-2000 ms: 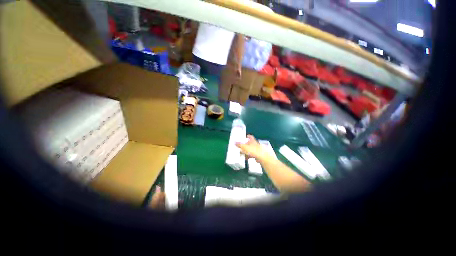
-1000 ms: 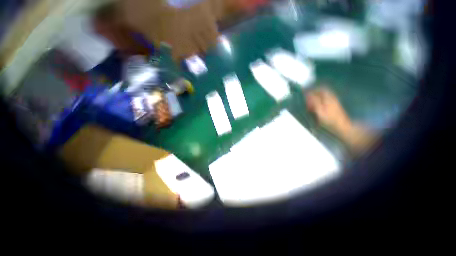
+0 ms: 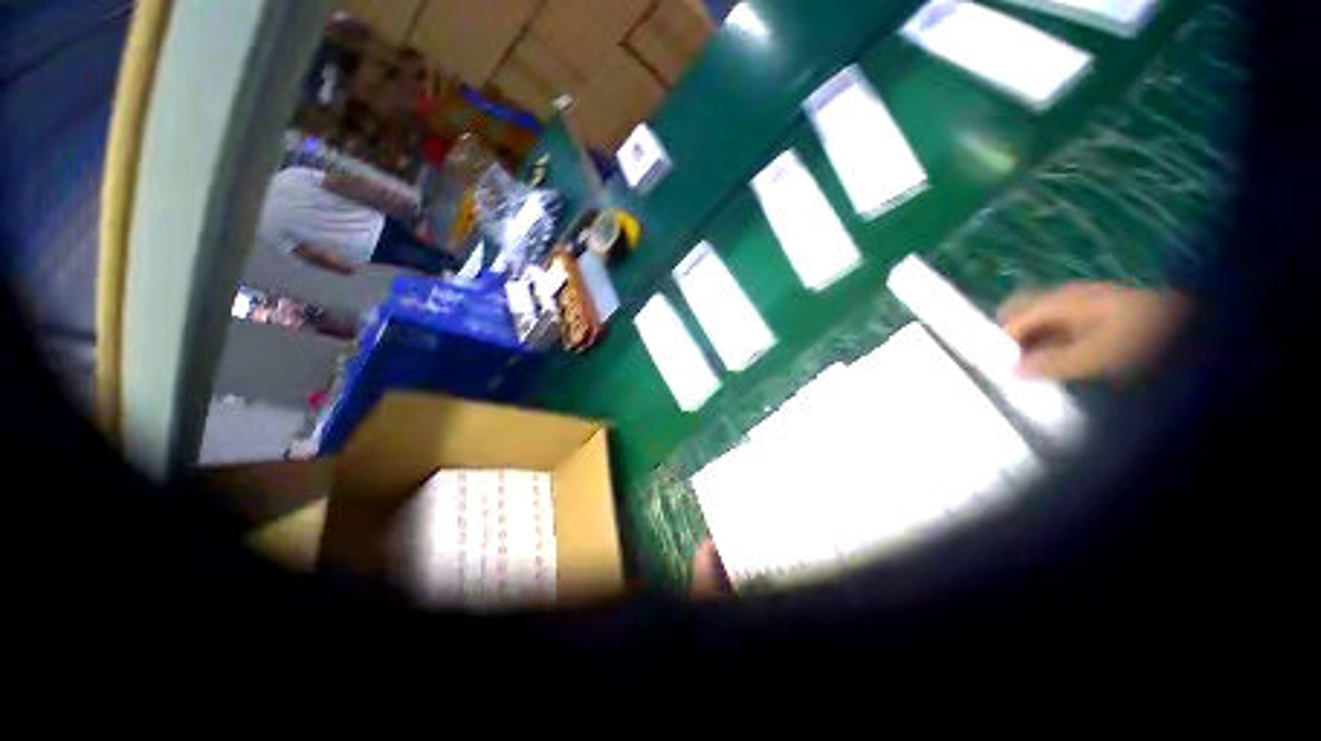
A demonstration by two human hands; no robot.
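Note:
A block of slim white boxes (image 3: 869,471) lies side by side on the film-covered green bench. My right hand (image 3: 1094,333) is at the block's right side, its fingers on one slim white box (image 3: 963,326) that lies along the edge of the block. My left hand (image 3: 707,569) shows only as fingertips at the block's lower left corner, cut off by the dark rim; its grip cannot be seen. Several more white boxes (image 3: 806,220) lie spaced on the green conveyor belt (image 3: 790,316) beyond the block.
An open brown carton (image 3: 587,507) with white boxes inside stands left of the block. Behind it are a blue crate (image 3: 435,340), clear plastic bags (image 3: 517,217), a tape roll (image 3: 606,232) and a small square white box (image 3: 642,157). A person (image 3: 326,217) stands further back. A pale rail (image 3: 217,217) runs at left.
The view has swung and tilted. My right hand has come to a slim box at the block's side. The box with a dark picture beside the carton no longer shows, and fingertips now show at the block's left.

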